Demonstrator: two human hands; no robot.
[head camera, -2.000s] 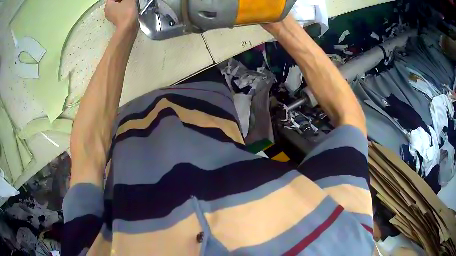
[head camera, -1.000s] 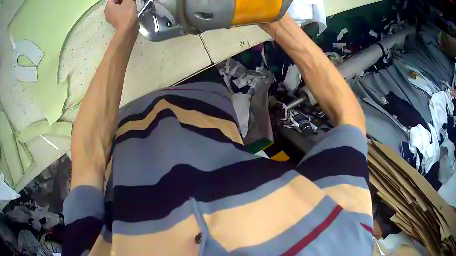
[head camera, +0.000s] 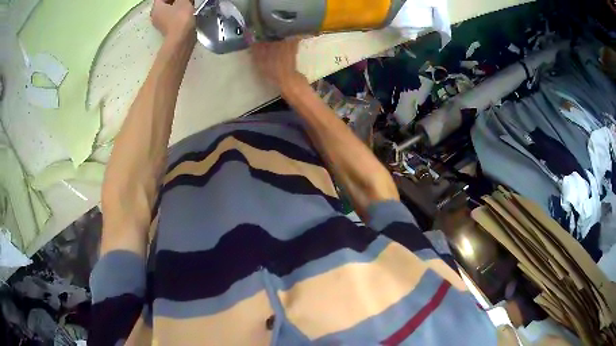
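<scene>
The cutting machine, with a grey metal body and an orange band (head camera: 356, 13), lies across the top edge and is cut off by it. Its shiny metal end (head camera: 219, 28) points left. My left hand (head camera: 173, 16) is just left of that end, with fingers bent at the picture's top edge; what it holds is unclear. My right hand (head camera: 273, 59) is just below the grey body; its fingers are hidden. Pale green fabric (head camera: 67, 128) with a curved cut edge lies at the left. A small white horseshoe-shaped paper piece (head camera: 46, 80) lies on it.
The off-white table (head camera: 213, 88) has its near edge against my striped shirt. A crumpled white bundle (head camera: 425, 19) is right of the machine. A grey roller (head camera: 449, 118), fabric scraps, grey cloth (head camera: 517, 145) and stacked brown cardboard (head camera: 540, 253) are at the right. More scraps lie lower left.
My right hand has moved left from the machine's orange end to below its grey body, and my right forearm has come in towards my body. The machine shows slightly further right in view.
</scene>
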